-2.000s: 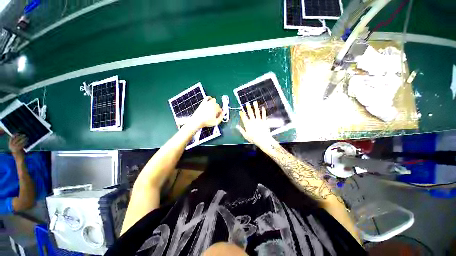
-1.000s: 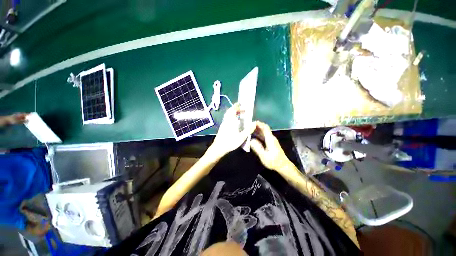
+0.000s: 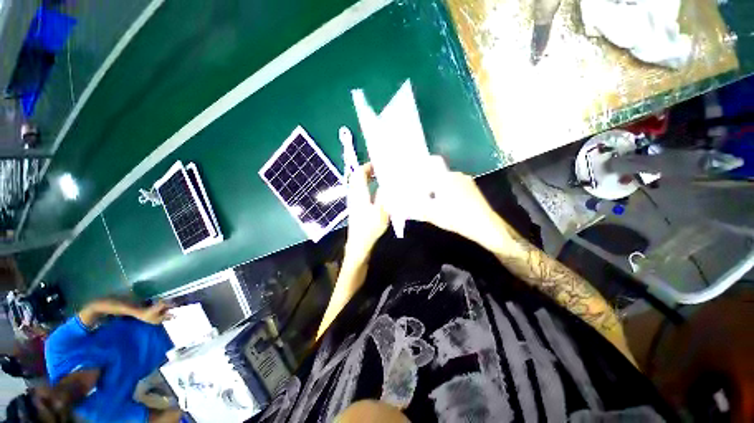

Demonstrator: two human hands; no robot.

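Observation:
A solar panel (image 3: 403,132) is held up in front of me, its plain white side showing. A narrower white edge stands beside it, forming a V at the top; I cannot tell if it is a second panel. My left hand (image 3: 364,198) grips the lower left side and my right hand (image 3: 442,192) grips the lower right side. Some fingers are hidden or blurred. A white cable (image 3: 349,149) lies on the green bench just left of the held panel. Another solar panel (image 3: 304,182) lies face up left of the cable, its gridded cells shiny.
Overlapping panels (image 3: 188,206) lie further left on the green bench (image 3: 240,157). The tan glue board (image 3: 529,107) is at upper right, with a crumpled white wad (image 3: 641,29) and a dark tool tip (image 3: 541,29). A co-worker in blue (image 3: 112,355) is at lower left beside a grey-white box (image 3: 217,388).
The view has tilted and shifted. The held panel, seen as one narrow slanted shape before, now shows a wider white side and a second white edge. The co-worker's body is more in view.

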